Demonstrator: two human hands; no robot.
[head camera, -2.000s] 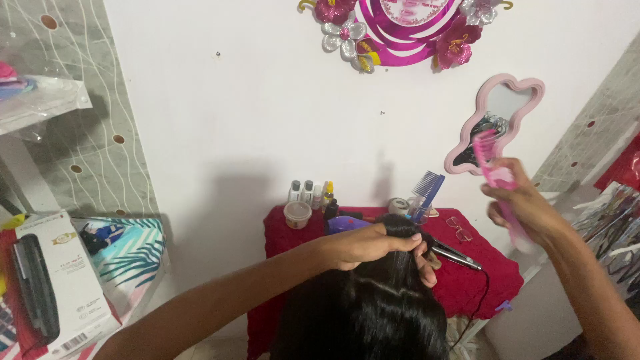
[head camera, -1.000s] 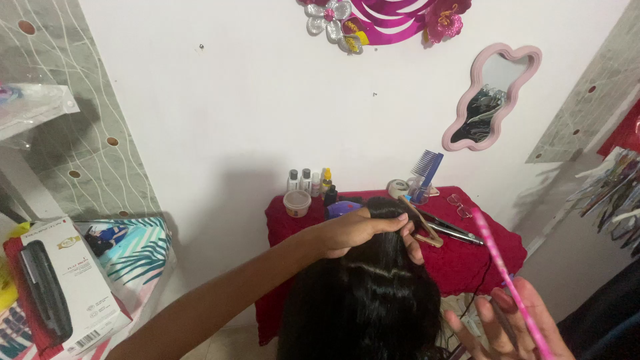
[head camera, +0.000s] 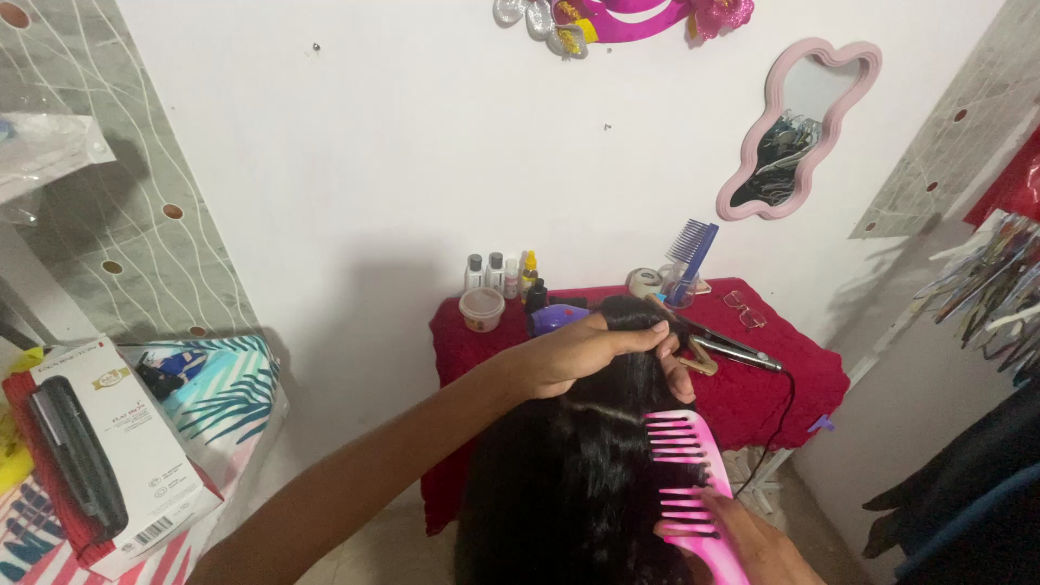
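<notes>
Long dark hair (head camera: 561, 487) covers a person's head at the lower middle, with a parting line across it. My left hand (head camera: 601, 349) grips a gathered section of this hair above the parting. A tan hair clip (head camera: 699, 357) shows beside its fingers; whether the hand touches it I cannot tell. In my right hand (head camera: 739, 528) is a pink wide-tooth comb (head camera: 707, 455), its teeth pointing left against the hair below the parting.
A red-covered table (head camera: 800, 382) bears a flat iron (head camera: 735, 351), glasses (head camera: 745, 310), a blue comb (head camera: 692, 252), small bottles (head camera: 496, 272) and a lidded tub (head camera: 482, 310). A pink-framed mirror (head camera: 812, 130) hangs behind. A flat iron box (head camera: 146, 455) lies at left.
My right hand has come down from beside the mirror with the pink comb, which now lies against the hair. The left hand keeps its hold on the hair.
</notes>
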